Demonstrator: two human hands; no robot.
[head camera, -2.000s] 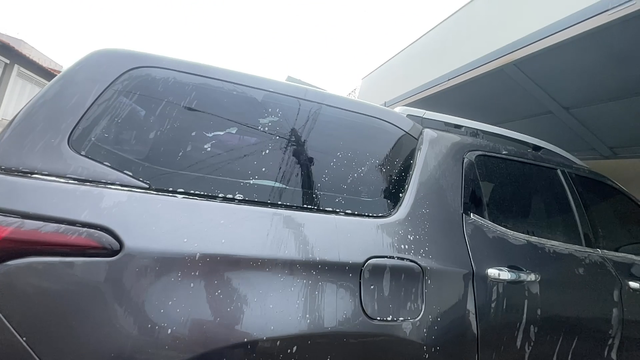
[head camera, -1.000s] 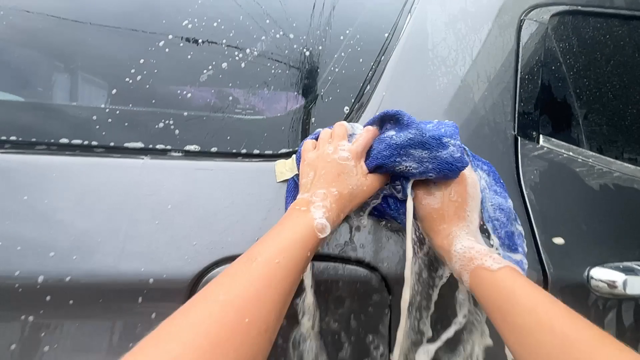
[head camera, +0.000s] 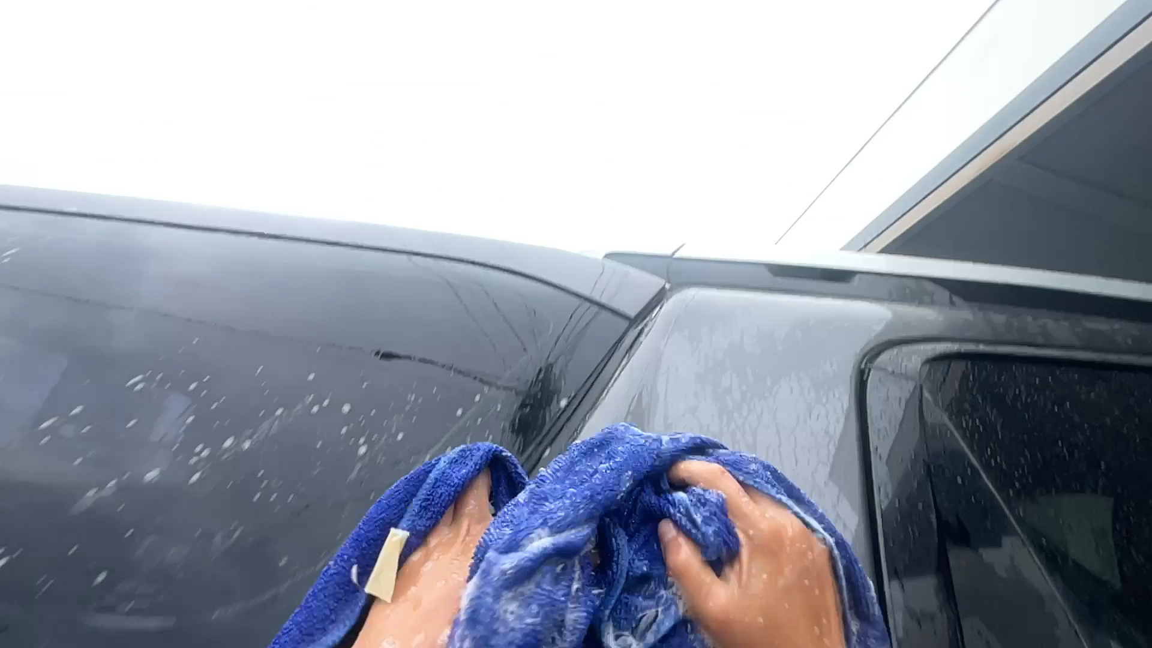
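Note:
A soapy blue microfiber cloth (head camera: 558, 531) is bunched between my two hands at the lower middle, in front of a wet dark grey pickup truck. My right hand (head camera: 765, 562) grips a fold of it between thumb and fingers. My left hand (head camera: 436, 576) is partly wrapped in the cloth, its fingers hidden under it; a pale tag (head camera: 387, 565) lies over that hand. Behind the cloth are the rear canopy's side window (head camera: 225, 378), dotted with foam, and the cab's rear pillar (head camera: 756, 378), streaked with water.
The rear door window (head camera: 1044, 468) is at the right, below a silver roof rail (head camera: 990, 272). The canopy's roof edge (head camera: 360, 236) runs along the left. A building's overhanging roof (head camera: 1035, 180) stands beyond at the upper right.
Both hands and the cloth, not in view two seconds ago, were below the window's corner one second ago. They are now higher, beside the pillar. The view has tilted up.

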